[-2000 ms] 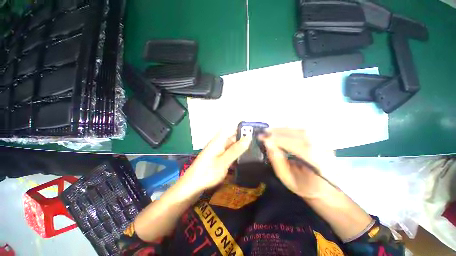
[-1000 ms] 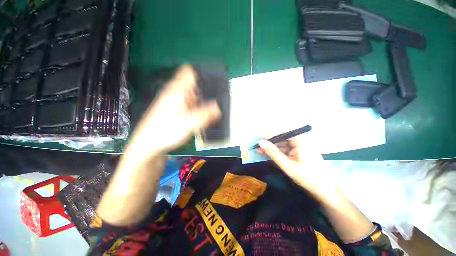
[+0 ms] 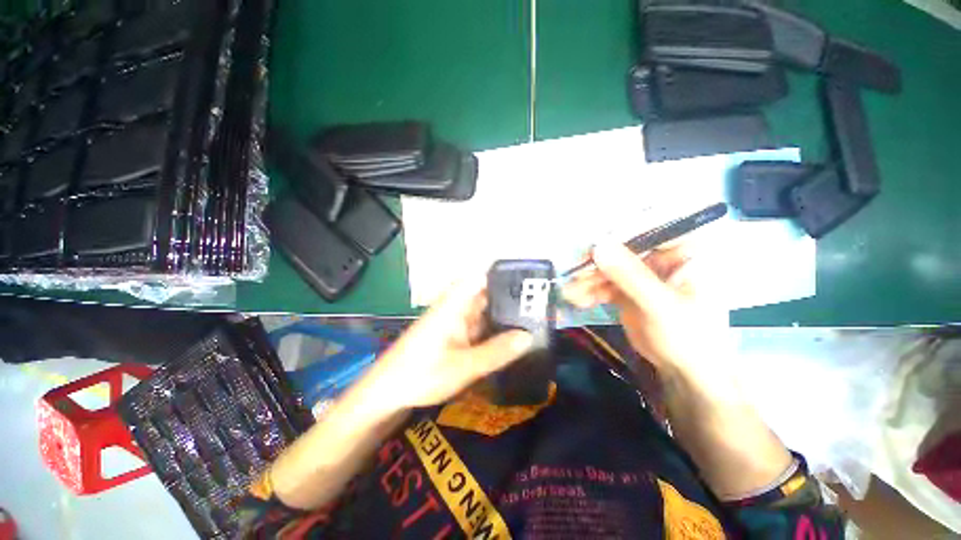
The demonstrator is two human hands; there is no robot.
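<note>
My left hand (image 3: 437, 353) holds a black phone case (image 3: 507, 301) upright at the bench edge, thumb across its back. A small pale patch with several openings (image 3: 534, 297) shows near the case's top end. My right hand (image 3: 651, 301) holds slim black tweezers (image 3: 674, 227), tip pointing left, close to the case's upper right edge; whether the tip touches is unclear. A white paper sheet (image 3: 590, 211) lies beyond and around the hands.
A loose heap of black cases (image 3: 316, 245) lies left of the paper. Stacked and overlapping cases (image 3: 711, 95) lie at the right. Tall black trays (image 3: 116, 137) stand far left. A red stool (image 3: 79, 427) and a pocketed tray (image 3: 211, 422) are below the bench edge.
My left hand has come back from the left heap and now holds a case at the bench edge. My right hand has moved up slightly with the tweezers. The left heap has one case fewer on top.
</note>
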